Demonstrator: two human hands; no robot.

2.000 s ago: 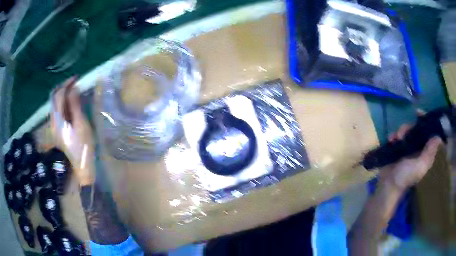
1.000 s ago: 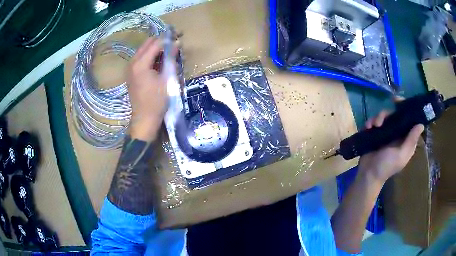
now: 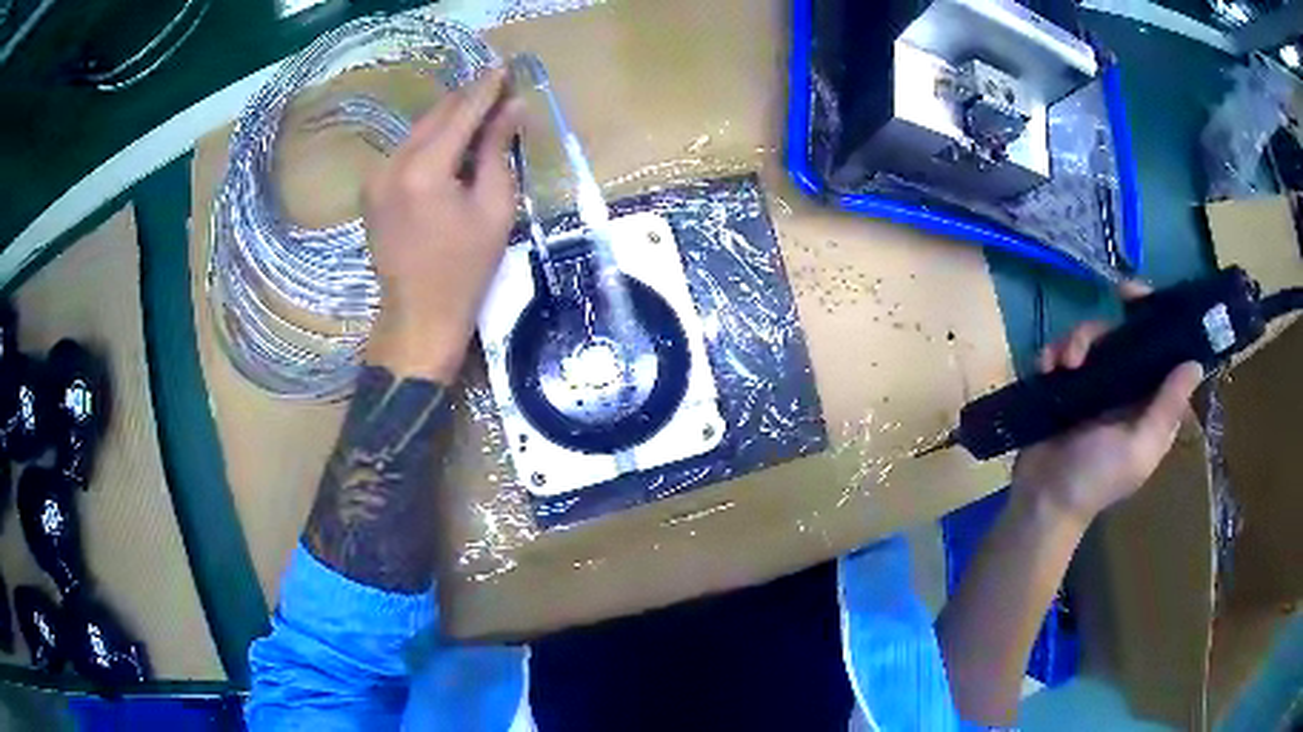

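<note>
A round black housing [image 3: 532, 375] with a pale centre sits in the white square jig [image 3: 660, 255]. The jig lies on a dark film-wrapped base plate [image 3: 769, 343]. My left hand [image 3: 436, 222] is at the housing's neck, fingers bent around a thin strand. A clear cable [image 3: 575, 150] runs beside the fingers down to the housing; its hold in the fingers is partly hidden. My right hand [image 3: 1107, 429] grips a black electric screwdriver [image 3: 1079, 375], its thin bit pointing left, away from the housing. A large clear-silver cable coil [image 3: 272, 308] lies left of the jig.
A blue-rimmed tray [image 3: 915, 218] with a silver-and-black screw feeder [image 3: 965, 100] is at the upper right. Black housings [image 3: 50, 515] lie on cardboard at the left. An open cardboard box [image 3: 1165, 586] is at the right. Clear scraps litter the cardboard sheet [image 3: 915, 300].
My left hand came from the far left to the housing's neck, and the clear cable now stands over the housing. My right hand still holds the screwdriver, slightly further left than at first.
</note>
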